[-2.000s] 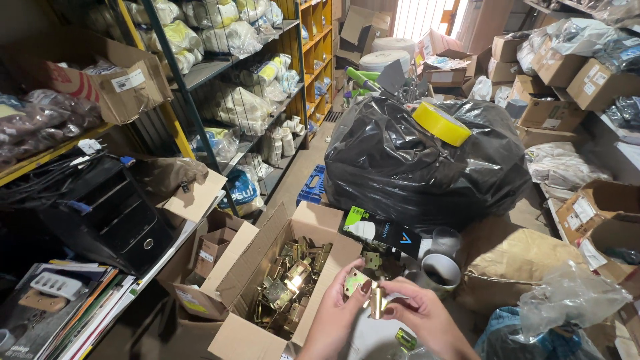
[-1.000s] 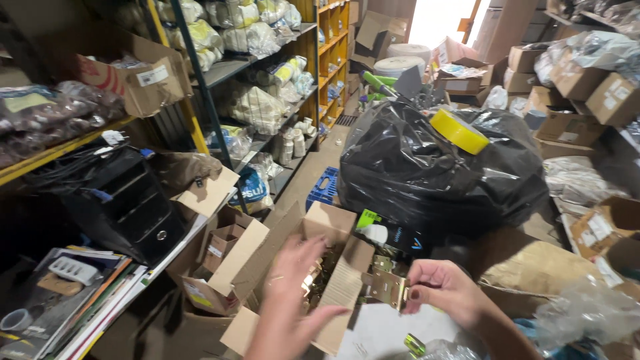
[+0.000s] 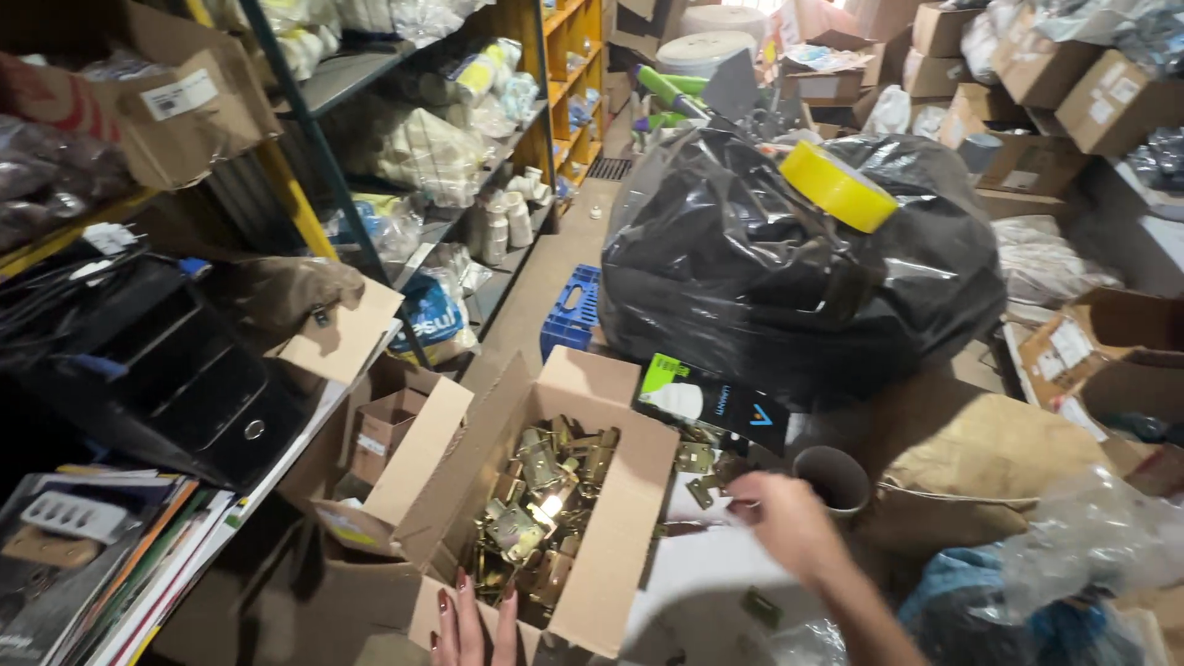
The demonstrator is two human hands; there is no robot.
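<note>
An open cardboard box [image 3: 638,518] holds a heap of brass-coloured metal hinges or brackets [image 3: 541,499]. My left hand [image 3: 474,624] rests with spread fingers at the box's near end, nothing seen in it. To the right, my right hand [image 3: 786,518] is over the white surface [image 3: 694,592], its fingertips beside several loose metal pieces [image 3: 700,472]; blur hides whether it grips one. Another metal piece [image 3: 761,606] lies nearer me on that surface. A black and green printed carton [image 3: 708,402] lies behind the pieces, and a cardboard tube [image 3: 832,476] is right of my hand.
A large black plastic bag [image 3: 786,268] with a yellow tape roll [image 3: 837,185] on it stands behind. Shelves of wrapped goods [image 3: 430,153] and a black computer tower [image 3: 176,361] are at left. A brown paper sack [image 3: 999,453] and clear plastic [image 3: 1101,527] lie at right.
Two seconds ago both hands held metal pieces together, right of the box. My left hand has since moved left over the box and now sits at its near end; the right is by the loose pieces.
</note>
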